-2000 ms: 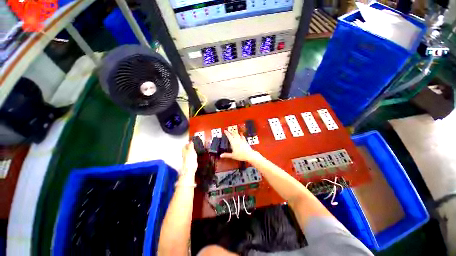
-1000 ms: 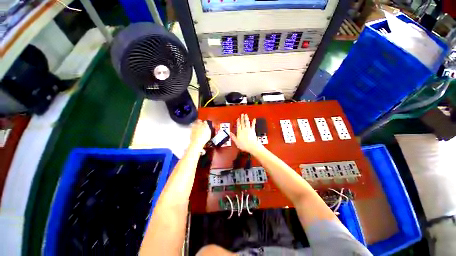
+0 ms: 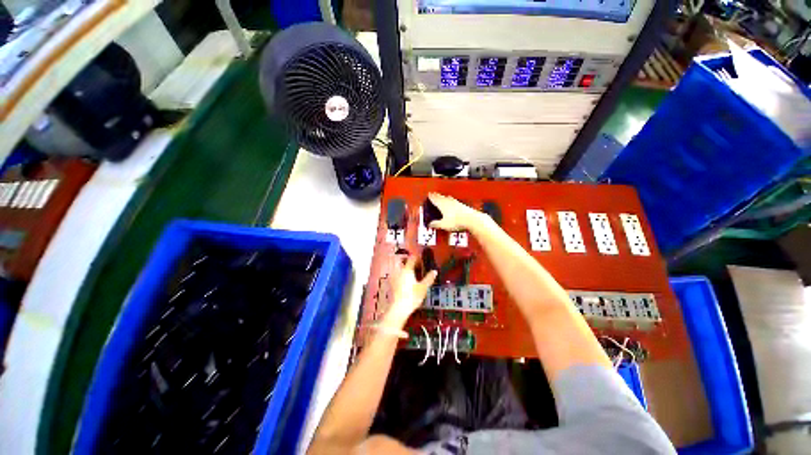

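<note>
The red-brown test board [image 3: 516, 267] lies in front of me. My right hand [image 3: 455, 215] is closed on a black adapter [image 3: 431, 211] at the second socket from the left. A black adapter [image 3: 397, 213] stands on the leftmost socket. Another black adapter [image 3: 492, 211] shows behind my right wrist. My left hand [image 3: 410, 283] is lower, just above the left grey connector strip [image 3: 462, 298], with its fingers around a small black object [image 3: 429, 259]. Whether that is an adapter or a cable plug is unclear. Dark cables [image 3: 458, 267] lie beside it.
A blue bin [image 3: 331, 311] full of black adapters is at the left. A black fan [image 3: 333, 98] stands beyond it. The rack with digital meters [image 3: 516, 71] is behind the board. Blue bins stand at the right [image 3: 716, 355] and back right [image 3: 702, 142]. White sockets [image 3: 574, 233] line the board's right side.
The view has shifted, so the scene sits further right. My left hand has come down from the sockets towards the strip. A black adapter now shows uncovered on the leftmost socket; my right hand has closed on another.
</note>
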